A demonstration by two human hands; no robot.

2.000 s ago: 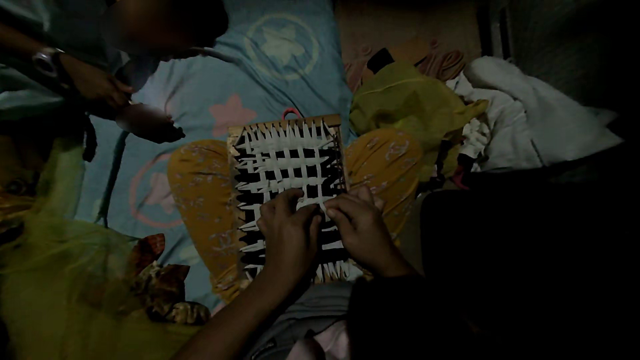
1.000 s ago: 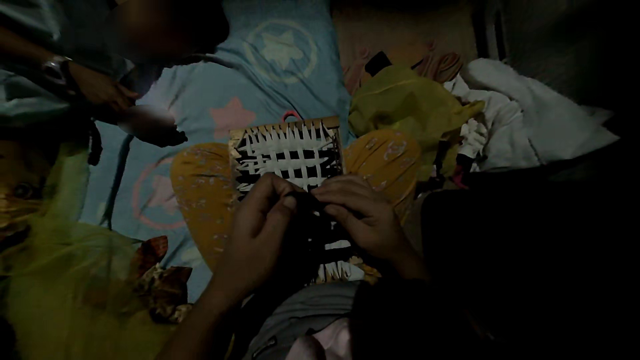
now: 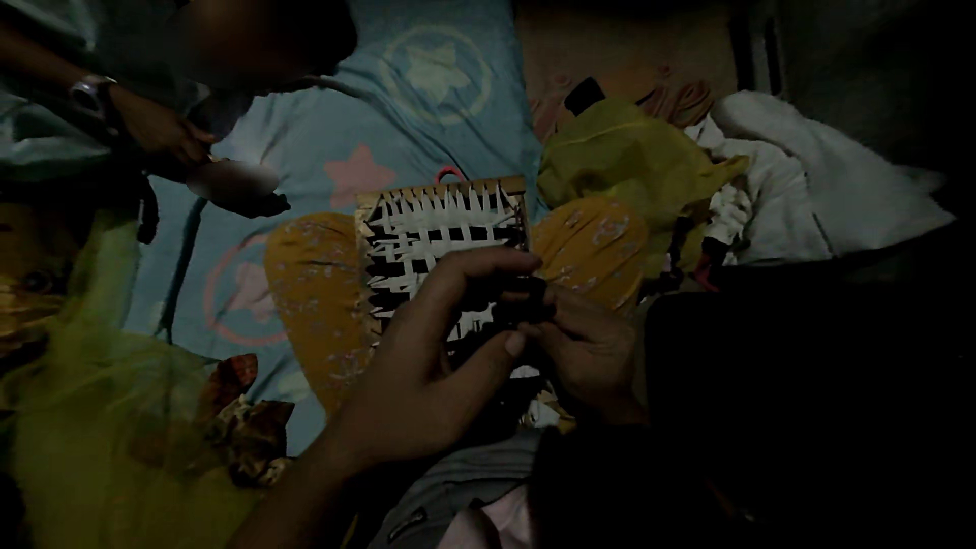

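A wooden frame loom [image 3: 442, 187] lies across my lap between my knees. White and black fabric strips [image 3: 442, 221] are woven over it in a grid. My left hand [image 3: 435, 366] is raised above the loom's lower half, its thumb and forefinger curved apart around dark material. My right hand [image 3: 587, 343] is at the loom's lower right, its fingertips pinched on a dark fabric strip [image 3: 526, 301] that runs between both hands. The hands hide much of the weave below. Whether my left fingers touch the strip is hard to tell in the dim light.
Another person's hands [image 3: 164, 137], one wrist with a watch, are at the upper left. Yellow sheer cloth [image 3: 114, 435] and scraps [image 3: 252, 427] lie at the lower left. A yellow cloth [image 3: 610, 152] and white cloth [image 3: 808, 175] lie at the right, beside a blue star-patterned sheet [image 3: 358, 114].
Both hands were low on the weave, then close together over its middle. Now they are lifted, my right hand is farther right, and my left hand's fingers have spread.
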